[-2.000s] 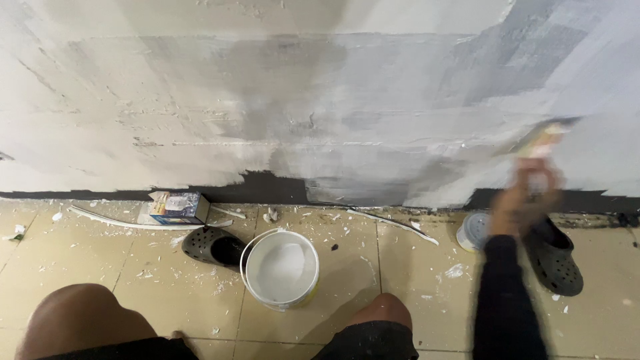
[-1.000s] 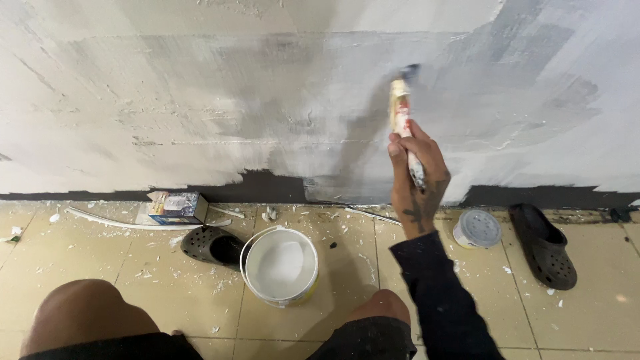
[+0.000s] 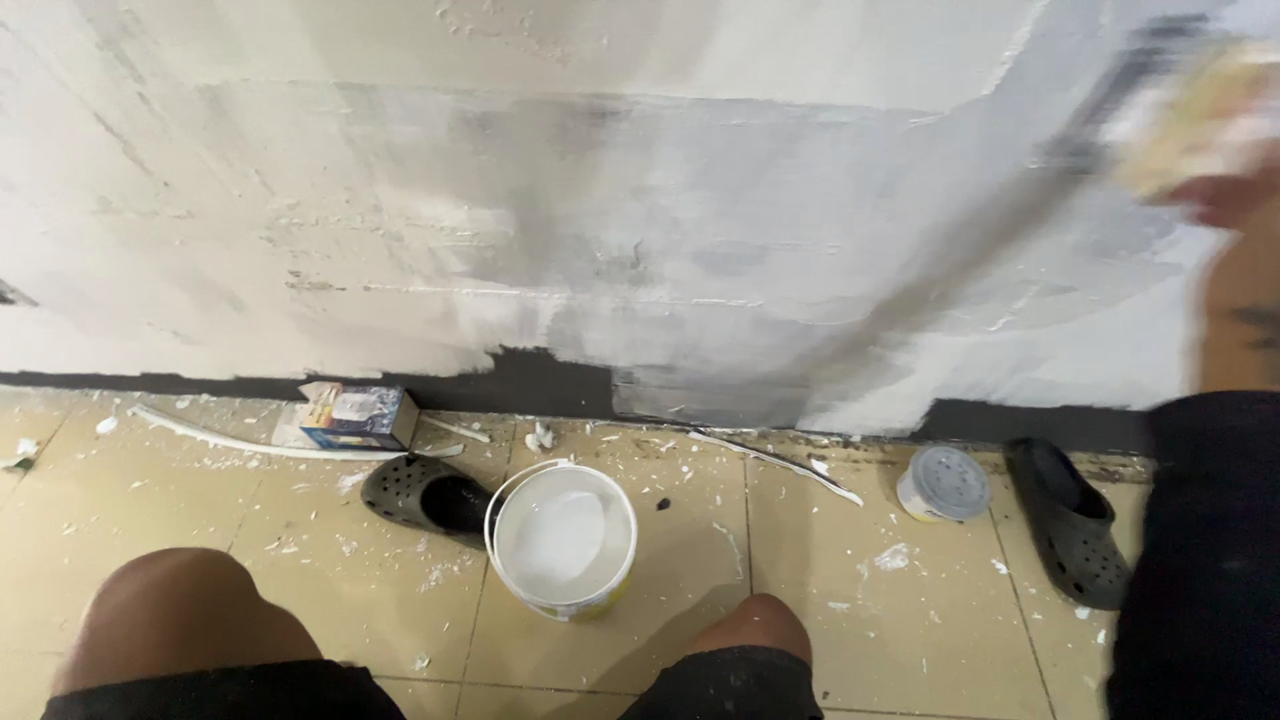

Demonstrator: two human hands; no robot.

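At the upper right, my right hand point(image 3: 1240, 185) grips a paintbrush point(image 3: 1170, 120) whose bristles are at the wall; both are blurred by motion. The wall point(image 3: 560, 210) bears uneven white and grey paint, with dark bare patches along its foot. Between my knees and the wall, an open white bucket point(image 3: 565, 540) with white paint inside stands on the floor. My left hand is not in view.
A dark clog point(image 3: 425, 495) lies against the bucket's left side, near a small cardboard box point(image 3: 360, 417). Further right are a lidded tub point(image 3: 943, 484) and another clog point(image 3: 1070, 525). White flecks and thin strips litter the floor tiles point(image 3: 350, 600).
My right hand with the brush has swept from the right to the middle of the wall, then back to the upper right. The bucket, tub and box have stayed put.
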